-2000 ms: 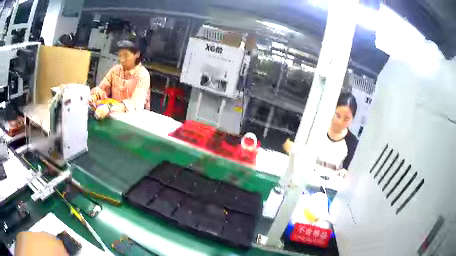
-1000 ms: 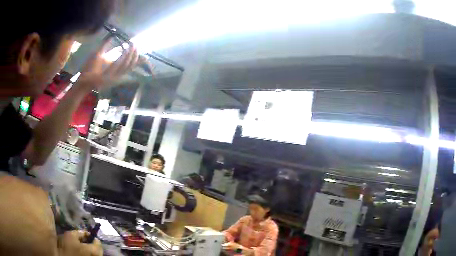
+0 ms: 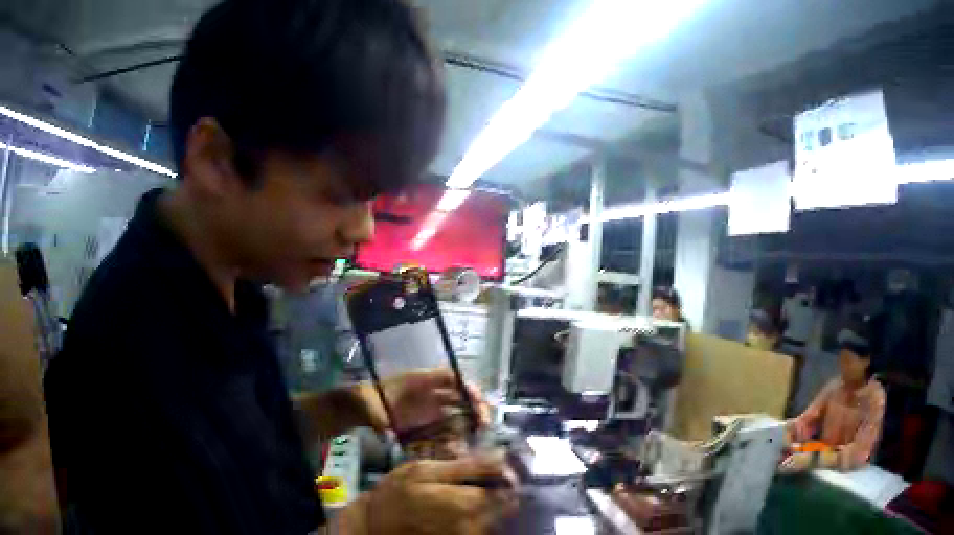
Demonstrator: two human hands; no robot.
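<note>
A phone middle frame (image 3: pixel 389 305), black with a large opening and gold-orange patches at its top end, stands nearly upright and a little tilted in front of me. A person in a dark shirt (image 3: pixel 167 387) at close left holds it by the lower part with both hands, head bent towards it. These hands are the other person's. Neither my left hand nor my right hand is in view. A blurred skin-coloured shape is cut off by the left edge; I cannot tell whose it is.
A white machine housing (image 3: pixel 748 481) and a tan board (image 3: pixel 732 392) stand at the right. Behind are a monitor and a red panel (image 3: pixel 439 232). A coworker in a pink-orange top (image 3: pixel 853 418) sits far right by the green belt (image 3: pixel 816 512). White sheets (image 3: pixel 845 152) hang above.
My view has swung up and left from the belt and black tray. The close person's raised arm has come down, and both their hands now hold the middle frame.
</note>
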